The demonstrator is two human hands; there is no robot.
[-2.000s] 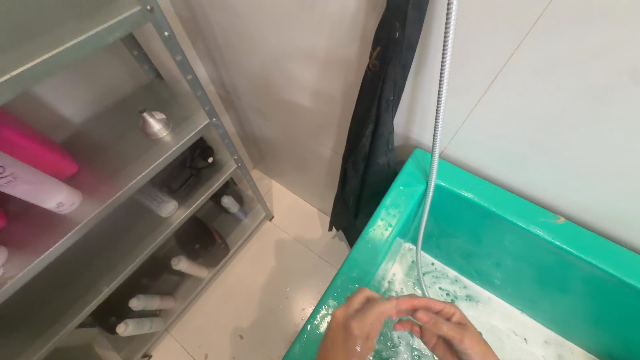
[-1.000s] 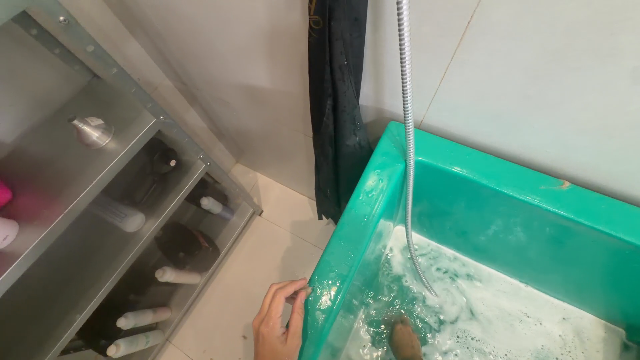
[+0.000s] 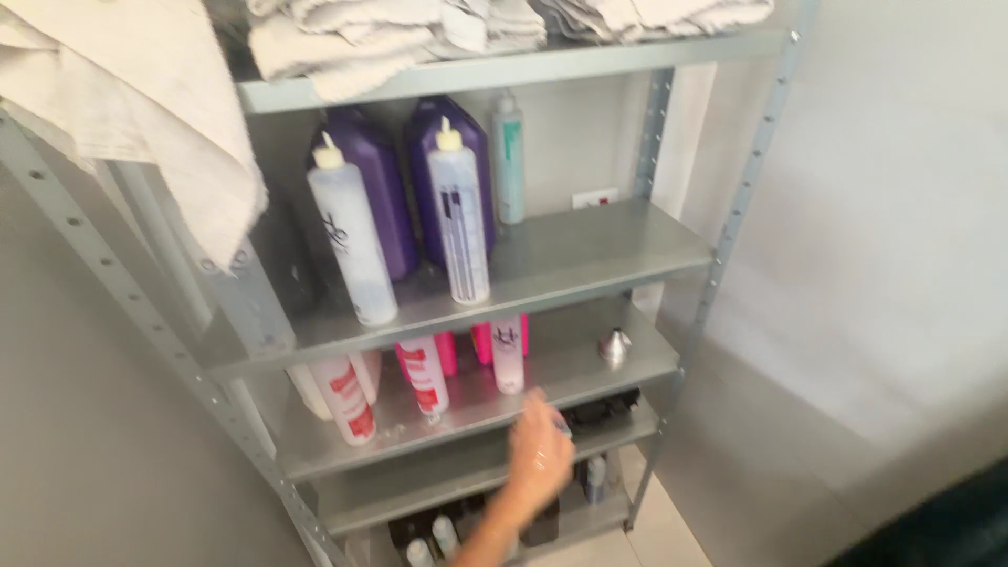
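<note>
My left hand (image 3: 542,449), wet and blurred, reaches up from the bottom in front of the metal shelving unit (image 3: 583,283). Its fingers are by a small, blurred bottle (image 3: 561,425) beside a black item (image 3: 606,408) on a lower shelf; whether they grip it cannot be told. Just above the hand stands a pale pink bottle with a handwritten mark (image 3: 508,358). To its left are a white bottle with red print (image 3: 425,378) and another like it (image 3: 346,402). A small metal funnel (image 3: 614,346) sits to the right. My right hand is out of view.
Higher up stand purple jugs (image 3: 374,189), white squeeze bottles with pale tips (image 3: 459,220) and a green-labelled bottle (image 3: 509,157). Folded cloths (image 3: 378,39) lie on top, one cloth (image 3: 150,110) hanging over the left side. More bottles (image 3: 445,535) are on the bottom shelf.
The view has swung left from the green tub to the shelves. My left hand, at the tub's edge one second ago, is now in front of the shelves.
</note>
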